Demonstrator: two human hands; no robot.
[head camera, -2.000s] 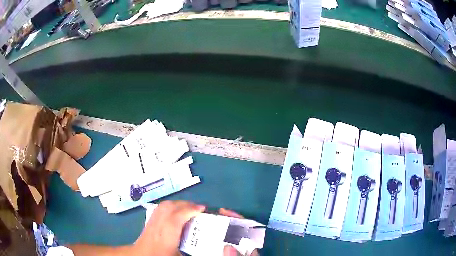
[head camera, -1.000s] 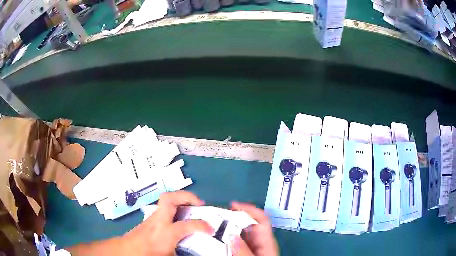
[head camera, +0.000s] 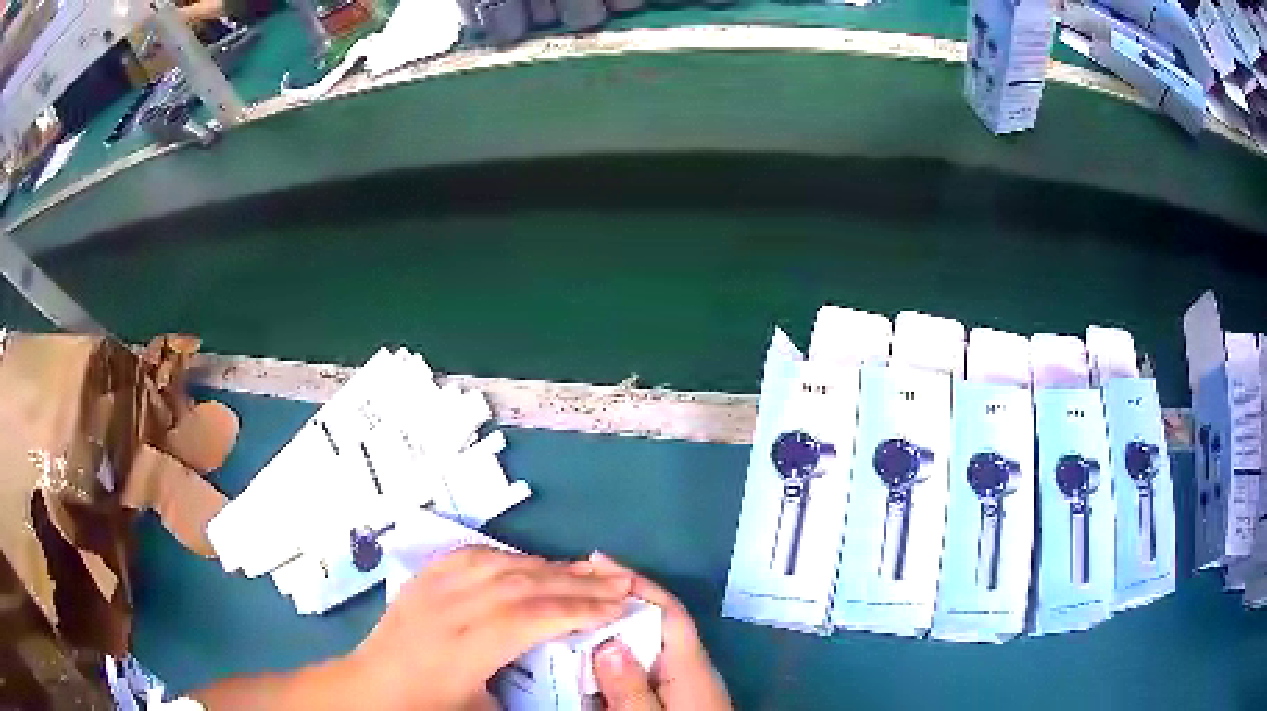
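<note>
My left hand (head camera: 479, 611) lies over a white carton (head camera: 559, 672) at the bottom centre, its fingers across the carton's upper side. My right hand (head camera: 667, 653) holds the same carton at its right end, with the thumb on the end face. That end looks closed. The carton's lower part is cut off by the picture's edge. A fanned stack of flat cartons (head camera: 334, 479) lies to the left, partly behind my left hand. Several erected cartons (head camera: 896, 514) stand in a row at the right, dark product pictures facing me, top flaps open.
A torn brown paper package (head camera: 56, 472) is at the far left. A pale strip (head camera: 625, 407) edges the work surface. Beyond it runs a dark green channel (head camera: 611, 278). An upright box (head camera: 1007, 70) and piled cartons (head camera: 1139, 63) are on the far side. More cartons (head camera: 1241, 458) stand at the right edge.
The held carton's right end, open with loose flaps before, now looks closed. My left hand has moved over its top. The upright box on the far side has shifted right.
</note>
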